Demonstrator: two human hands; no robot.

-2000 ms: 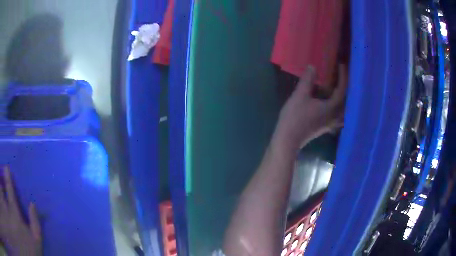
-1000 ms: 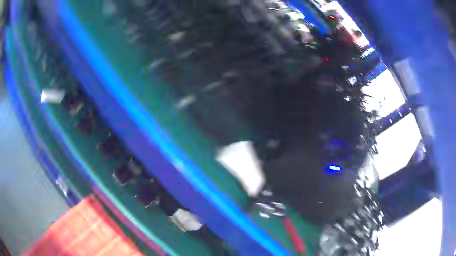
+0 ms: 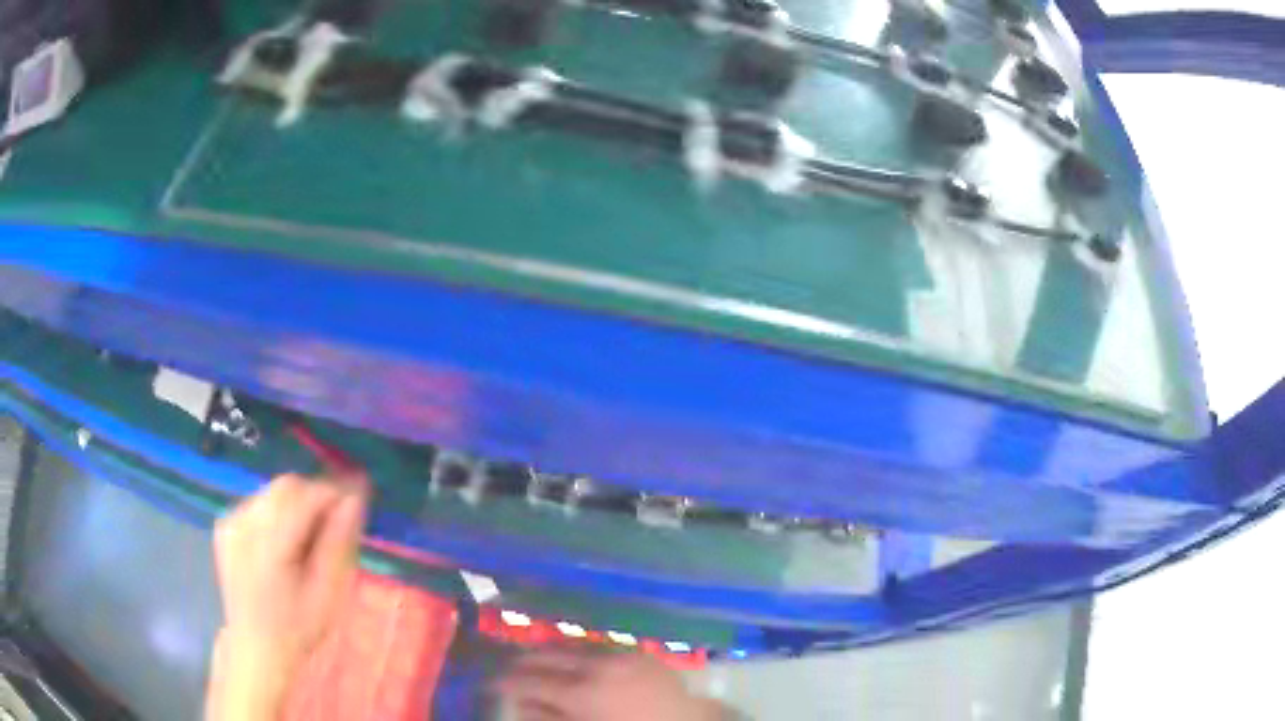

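Note:
My left hand (image 3: 289, 542) is raised at the lower left with its fingers curled, in front of the lower rack shelf. An orange-red tray (image 3: 381, 648) is just right of my left wrist. I cannot tell whether the hand holds anything. My right hand (image 3: 599, 687) is blurred and cut off by the bottom edge, its fingers pointing left. It is just below another red tray (image 3: 529, 628) with bright spots along it. Its grip is unclear.
A green upper shelf (image 3: 522, 226) with a blue beam (image 3: 634, 373) crosses the view above my hands. Dark units (image 3: 740, 141) with cords stand on it. More small units (image 3: 557, 490) line the shelf below. A white device (image 3: 42, 88) is at the upper left.
The view has swung from the blurred rack side to the shelf fronts. Both hands, out of the picture a second ago, now show low down beside the orange-red tray.

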